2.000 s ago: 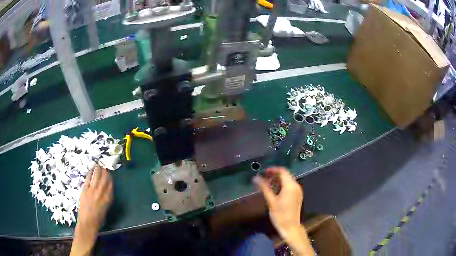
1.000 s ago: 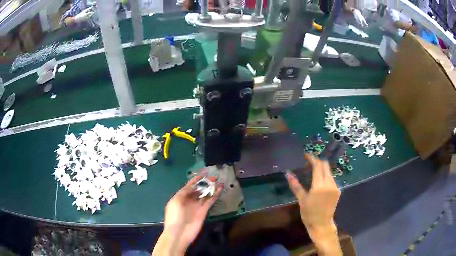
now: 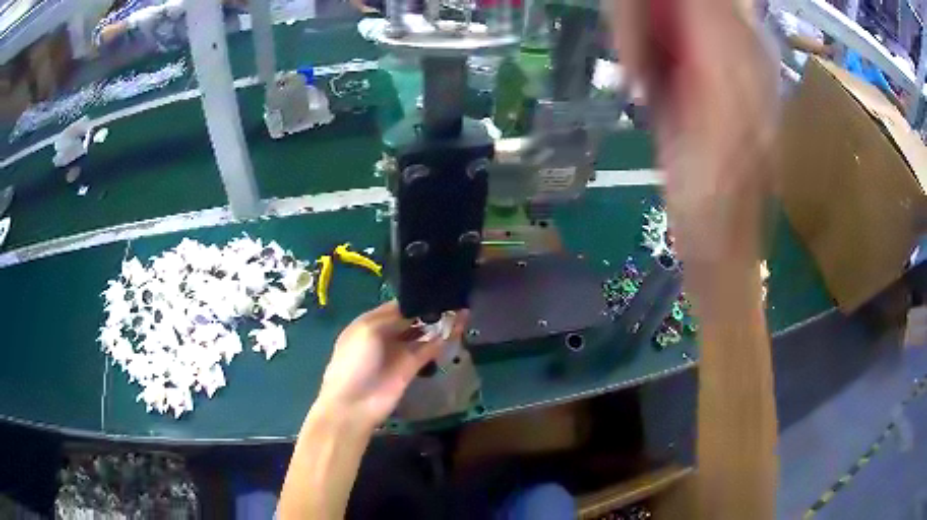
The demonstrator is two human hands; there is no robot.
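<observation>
My left hand (image 3: 374, 361) holds a white plastic part (image 3: 437, 326) directly under the black ram block (image 3: 441, 229) of the arbor press, above the square grey base plate (image 3: 443, 394). The fingers partly cover the part. My right hand (image 3: 691, 61) is raised high at the upper right, close to the camera and blurred; its fingers run to the picture's top edge, and I cannot tell what it holds. The press lever does not show clearly. A dark steel block (image 3: 539, 297) lies right of the ram.
A big pile of white parts (image 3: 193, 320) lies left, with yellow-handled pliers (image 3: 325, 279) beside it. Small coloured rings (image 3: 622, 289) lie right, partly behind my right forearm. A large brown carton (image 3: 849, 193) stands far right. An open carton (image 3: 635, 492) is below the bench.
My left hand has moved the white part up and in under the ram. My right hand has risen from beside the steel block to the upper right.
</observation>
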